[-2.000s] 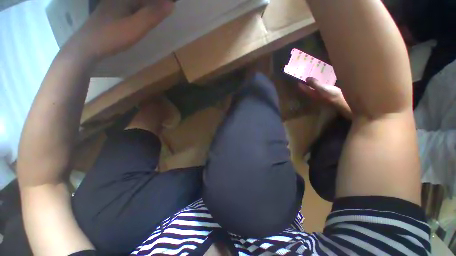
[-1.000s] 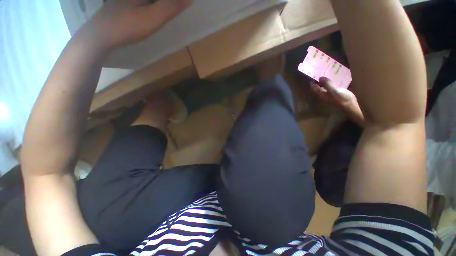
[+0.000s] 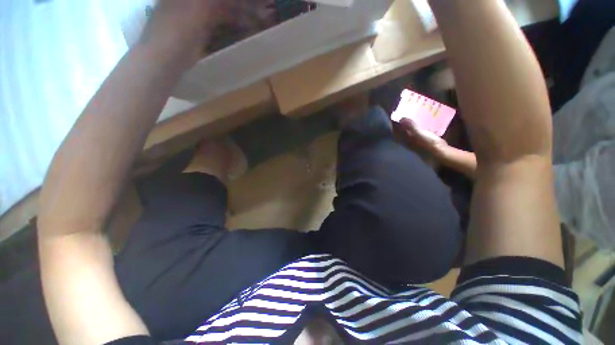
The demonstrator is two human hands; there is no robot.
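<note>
A white box (image 3: pixel 290 50) lies on the bench at the top of the view, cut off by the picture's edge. Its inside shows dark content with some red, too blurred to tell. My left hand (image 3: pixel 195 17) is at the top edge by the box's left end, blurred and partly cut off; what its fingers do cannot be told. My right forearm reaches up past the top edge at the right, and my right hand is out of the picture.
Another person's hand (image 3: pixel 431 143) holds a pink-white flat rectangle (image 3: pixel 425 111) low beside my right knee. Brown cartons (image 3: pixel 327 74) line the bench's near edge. White sheet (image 3: pixel 47 87) covers the left. Thin whitish material (image 3: pixel 590 162) hangs at the right.
The box's dark inside now shows where a pale surface was before. My left hand has moved up towards the top edge. My right knee has swung right. The pink-white rectangle sits slightly lower.
</note>
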